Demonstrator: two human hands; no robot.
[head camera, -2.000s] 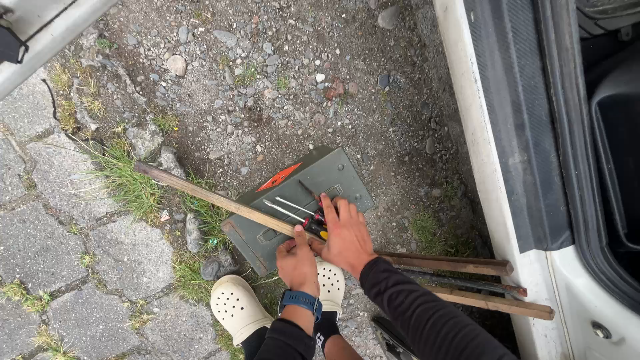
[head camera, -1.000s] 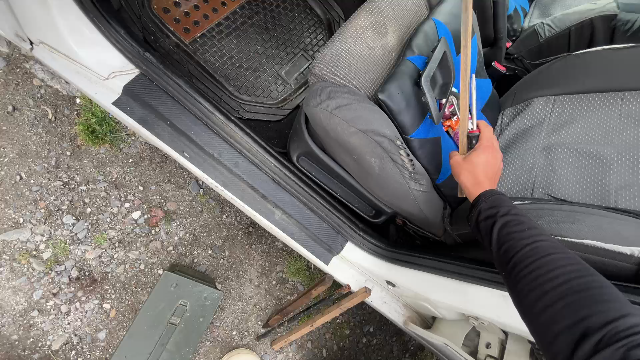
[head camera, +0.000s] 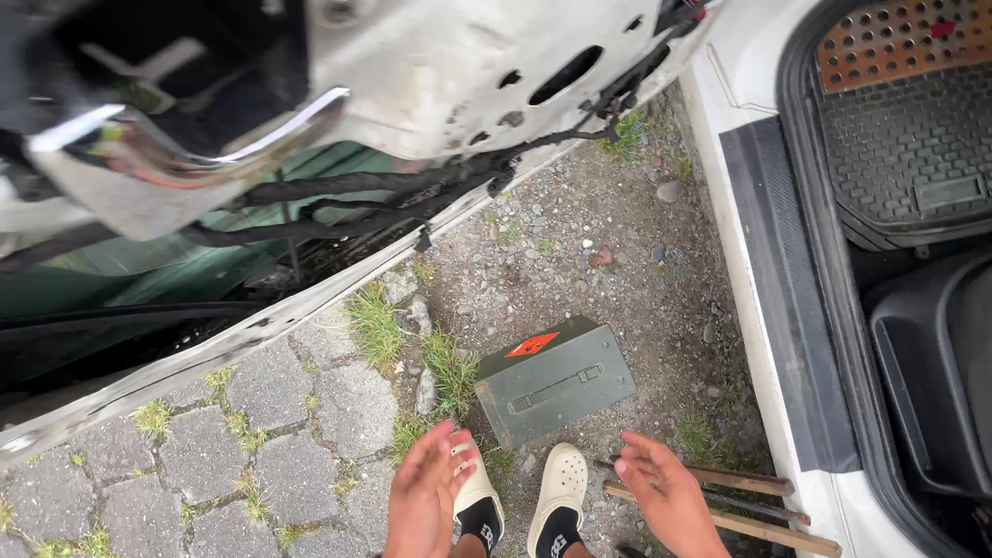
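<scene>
A green metal ammunition box (head camera: 554, 387) with an orange diamond label stands on the gravel, its lid shut and its handle lying flat. My left hand (head camera: 426, 480) is held in the air below and left of the box, fingers apart and holding nothing. My right hand (head camera: 659, 488) is also empty, below and right of the box, near the wooden sticks (head camera: 775, 528) and a dark metal bar (head camera: 763, 505) that lean by the car sill. Both hands are over the cream clogs (head camera: 564, 484) on my feet.
At the upper left is an open car door without its trim panel (head camera: 434, 70), with loose black wiring (head camera: 341, 186) along it. The white car's door sill (head camera: 790, 310) runs down the right, beside a rubber floor mat (head camera: 907, 139). Paving blocks (head camera: 294, 465) lie at lower left.
The wooden stick and screwdrivers, in my hands over the box two seconds ago and by the car seat one second ago, are out of my hands. The view has swung back from the seat.
</scene>
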